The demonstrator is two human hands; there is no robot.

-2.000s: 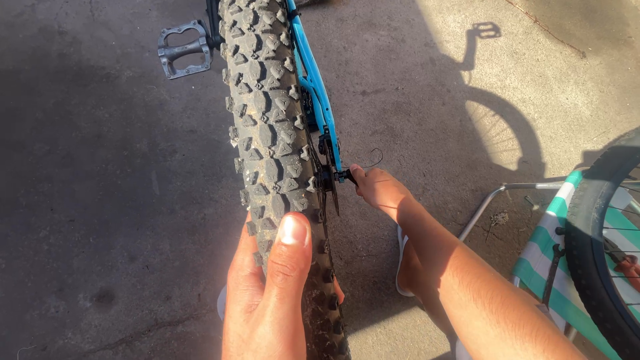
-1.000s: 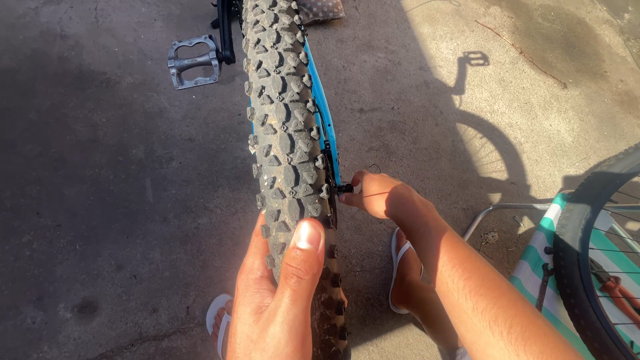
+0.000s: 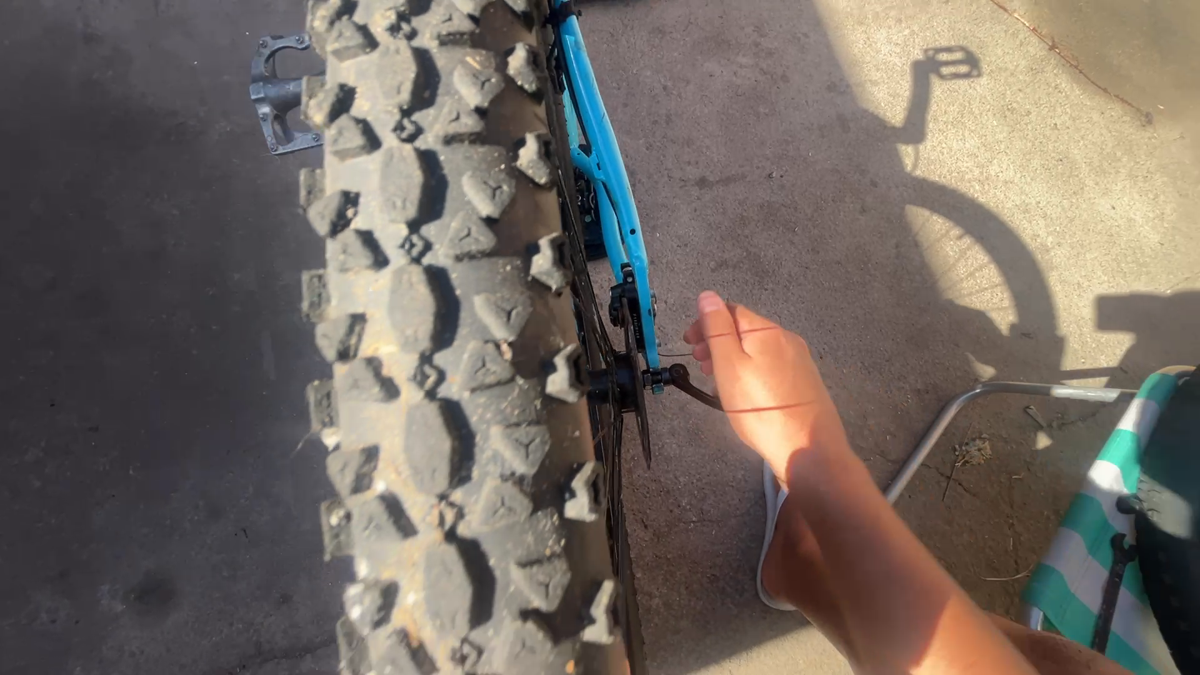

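Note:
A knobby bicycle tyre (image 3: 450, 356) fills the left centre, close to the camera. Along its right side run the light-blue frame stays (image 3: 605, 178), with a brake caliper (image 3: 623, 305) and a thin brake disc (image 3: 641, 422) near the hub (image 3: 611, 382). A dark quick-release lever (image 3: 696, 389) sticks out to the right of the hub. My right hand (image 3: 759, 366) is beside that lever, fingers curled and partly hidden; whether it grips the lever cannot be told. A thin wire reaches toward the fingers. My left hand is out of view.
A flat pedal (image 3: 277, 91) shows left of the tyre. At the lower right a green-and-white striped folding chair (image 3: 1078, 534) with a metal tube frame bears a wrench (image 3: 1113, 591) and part of another tyre (image 3: 1172, 525). My sandalled foot (image 3: 787, 562) is on the concrete.
My left hand, on the tyre in both earlier frames, has left the view. My right hand, at the lever before, now shows its back beside it. The tyre appears much nearer the camera.

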